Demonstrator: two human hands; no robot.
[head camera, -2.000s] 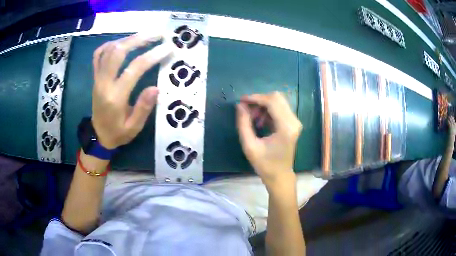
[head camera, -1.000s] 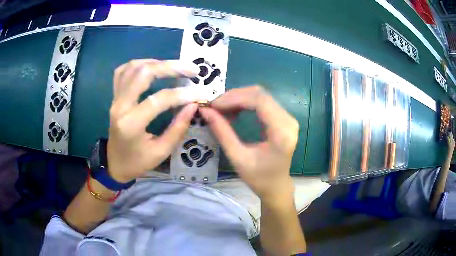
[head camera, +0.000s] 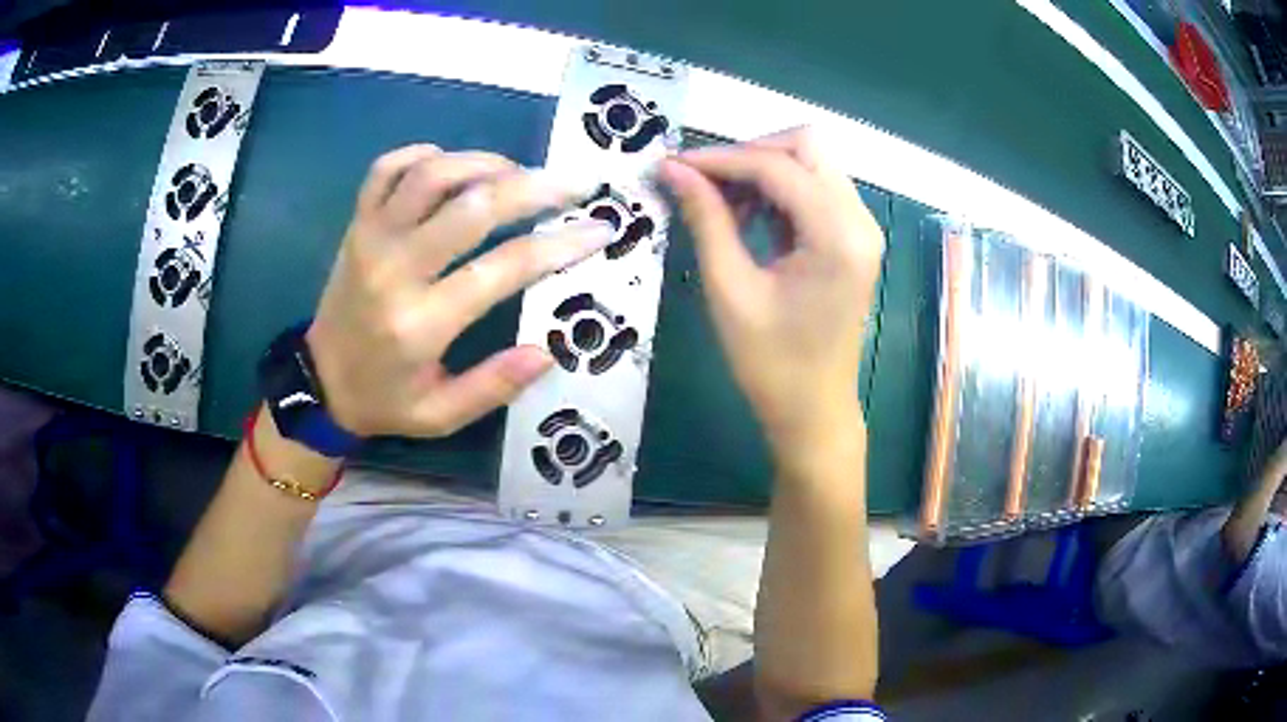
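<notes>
A silver four-position plate (head camera: 579, 388) lies on the green bench in front of me, its four round cut-outs in a column. My left hand (head camera: 431, 296) is over the plate's left side with fingers spread, the fingertips near the second cut-out from the top. I see nothing held in it. My right hand (head camera: 790, 261) is at the plate's right edge beside the upper cut-outs, thumb and index finger pinched together. Whether a tiny part is between them cannot be told. The left fingers partly cover the second cut-out.
Another four-position plate (head camera: 177, 254) lies at the left. A clear tray (head camera: 1052, 367) with long copper-coloured rods stands at the right. Beyond a white strip, the conveyor belt carries small plates (head camera: 1157, 184). A dark tray with copper-coloured contents (head camera: 1242, 381) and a person's arm (head camera: 1260, 494) are far right.
My hands have parted from their shared pinch on a tiny copper-coloured piece over the plate. The right moved up and right, the left opened. The view has shifted, with the plates further right.
</notes>
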